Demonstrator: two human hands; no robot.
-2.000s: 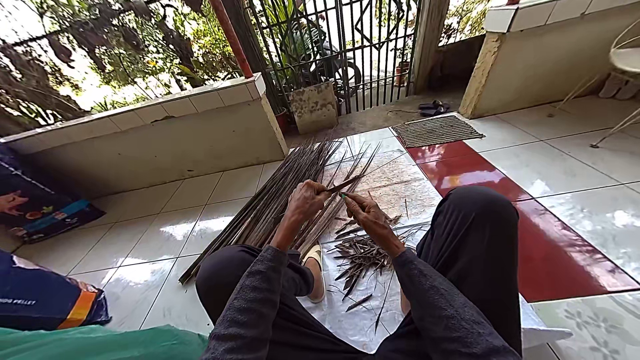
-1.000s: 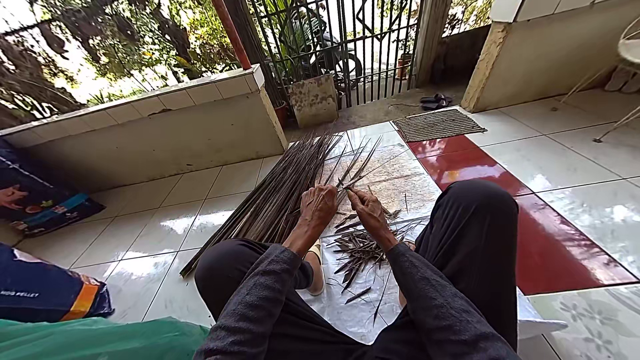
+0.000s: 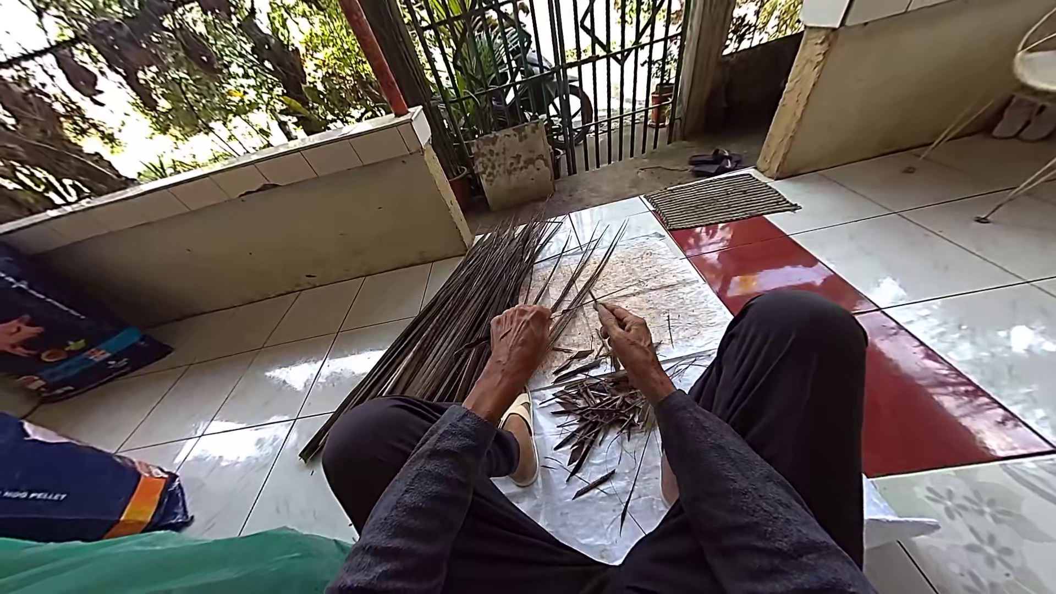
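My left hand (image 3: 520,340) is closed around dark, dried leaf strips (image 3: 587,268), whose thin ends fan out forward past it. My right hand (image 3: 629,337) is just to its right, fingers pinched on a small thing at the strips; it may be a blade, but it is too small to tell. A long bundle of dried leaf strips (image 3: 450,330) lies to the left of my left hand, partly behind it. Below my right hand, a heap of short cut leaf pieces (image 3: 598,404) rests on a white plastic sheet (image 3: 569,503) between my feet.
A low wall (image 3: 272,239) runs along the left, with printed feed sacks (image 3: 74,487) and green plastic (image 3: 173,561) nearer me. Ahead are a metal gate (image 3: 610,91), a leaning slab (image 3: 513,165), a doormat (image 3: 718,200) and sandals (image 3: 714,162). A chair (image 3: 1038,70) stands at right.
My hands, crossed closely over the strips two seconds ago, are now slightly apart. The held strips have shifted and spread forward. The bundle at the left stays in place.
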